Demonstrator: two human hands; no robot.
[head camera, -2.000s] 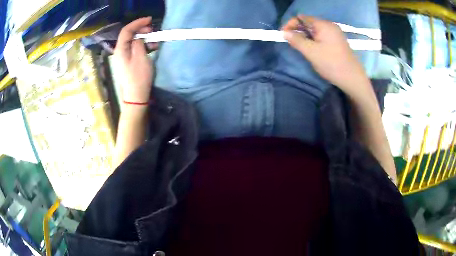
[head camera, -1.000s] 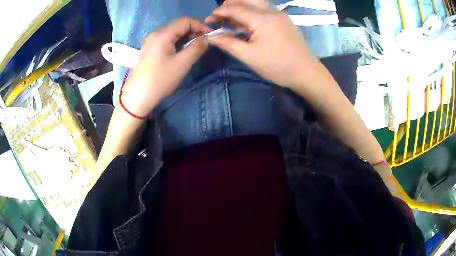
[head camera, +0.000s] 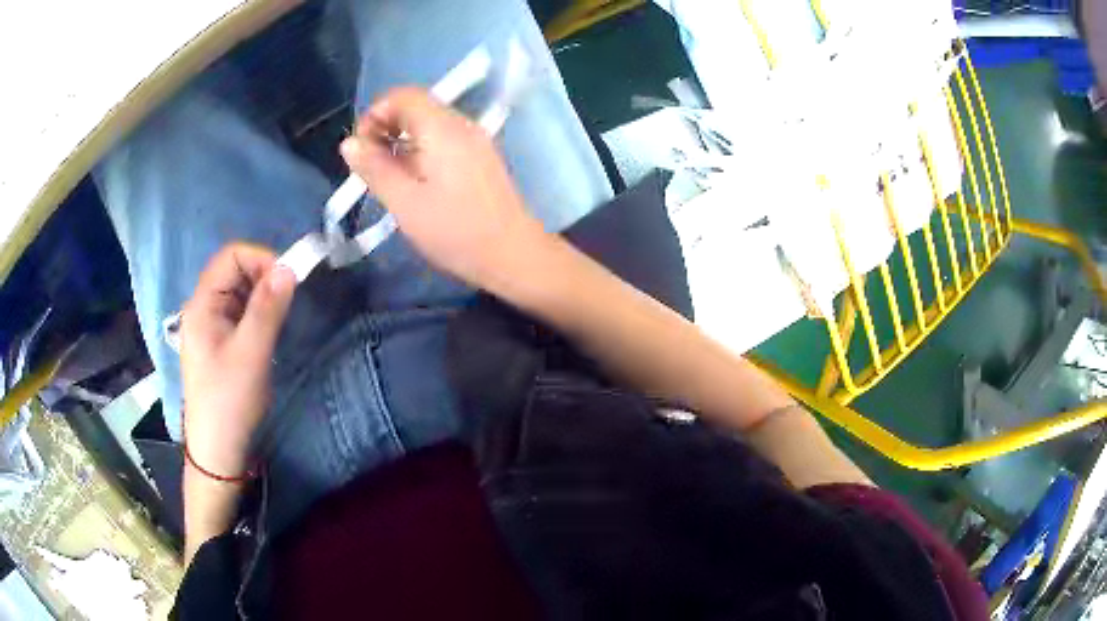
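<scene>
A narrow white fabric strip (head camera: 304, 256) runs between my hands above my jeans-covered lap, with a loop hanging near its middle and more of it showing beyond my right hand. My left hand (head camera: 231, 309) pinches the strip between thumb and fingers at the lower left. My right hand (head camera: 443, 182) is up and to the right, with fingers curled at the strip. Something small and dark shows in its fingers, too blurred to name. The strip is partly hidden behind my right hand.
A yellow wire basket (head camera: 901, 459) with a white heap (head camera: 777, 158) stands at right. A pale curved table edge (head camera: 134, 115) crosses the upper left. A worn cardboard box (head camera: 91, 522) is at lower left. Grey scraps lie on the green floor at right.
The view has swung right, showing more of the basket. My hands, close together a second ago, have moved apart, and the strip now spans between them with a loop.
</scene>
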